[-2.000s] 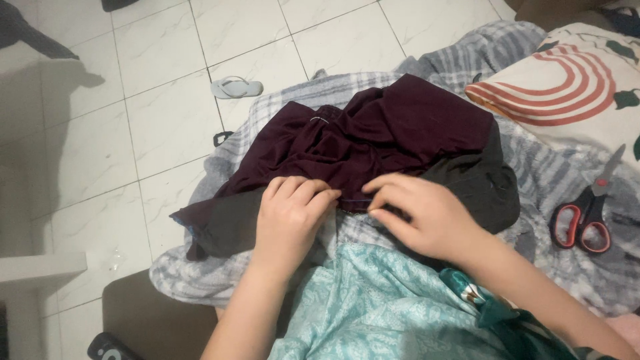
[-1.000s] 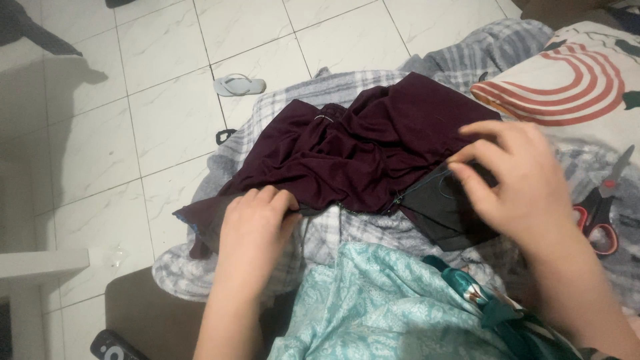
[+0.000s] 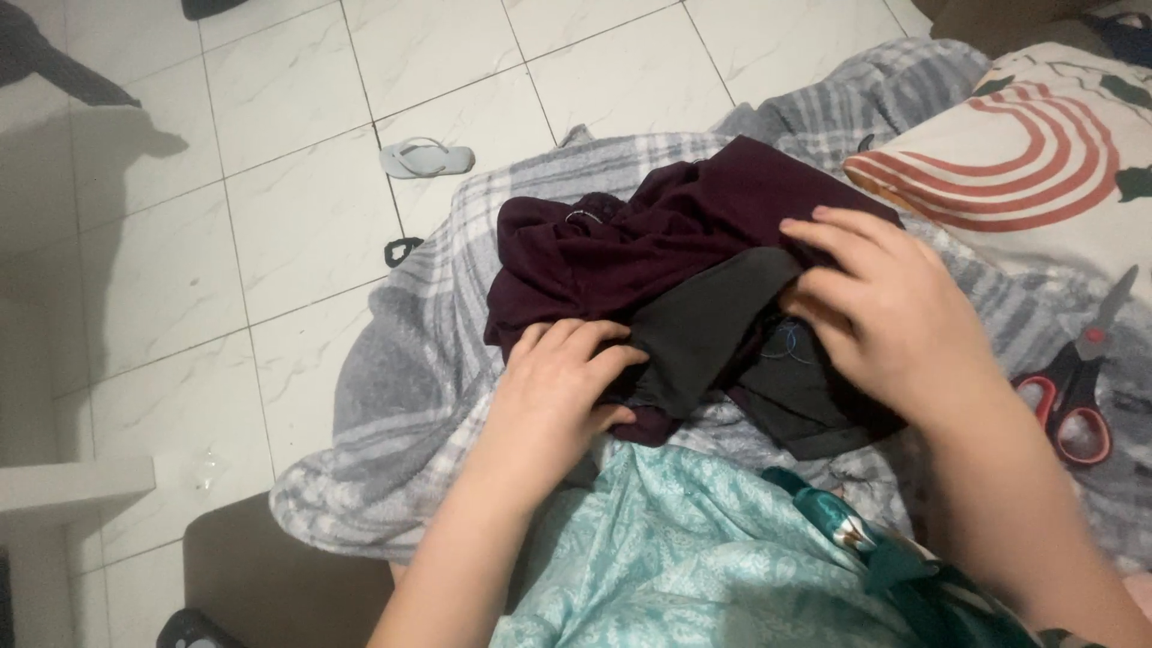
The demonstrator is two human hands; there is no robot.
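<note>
A crumpled maroon garment (image 3: 621,261) with dark grey cloth parts (image 3: 702,324) lies over a grey plaid blanket (image 3: 414,360). My left hand (image 3: 562,387) rests at its near left edge, fingers curled on the cloth where maroon and grey meet; the thumb is partly over the fabric. My right hand (image 3: 873,306) is at the right side, its thumb and lower fingers at the raised end of the grey piece, the upper fingers spread. A loop of blue thread (image 3: 790,344) shows on the grey cloth beside the right hand. What lies under the fingertips is hidden.
Scissors with red and black handles (image 3: 1071,387) lie on the blanket at the right, blades pointing away. Behind them is a cream cloth with rust-coloured arches (image 3: 1017,162). A light grey flip-flop (image 3: 427,159) and a small black loop (image 3: 400,252) are on the tiled floor.
The grey part, lower right a second ago, is now folded up across the maroon cloth. My left hand has moved right with the garment's left edge, bunching it inward.
</note>
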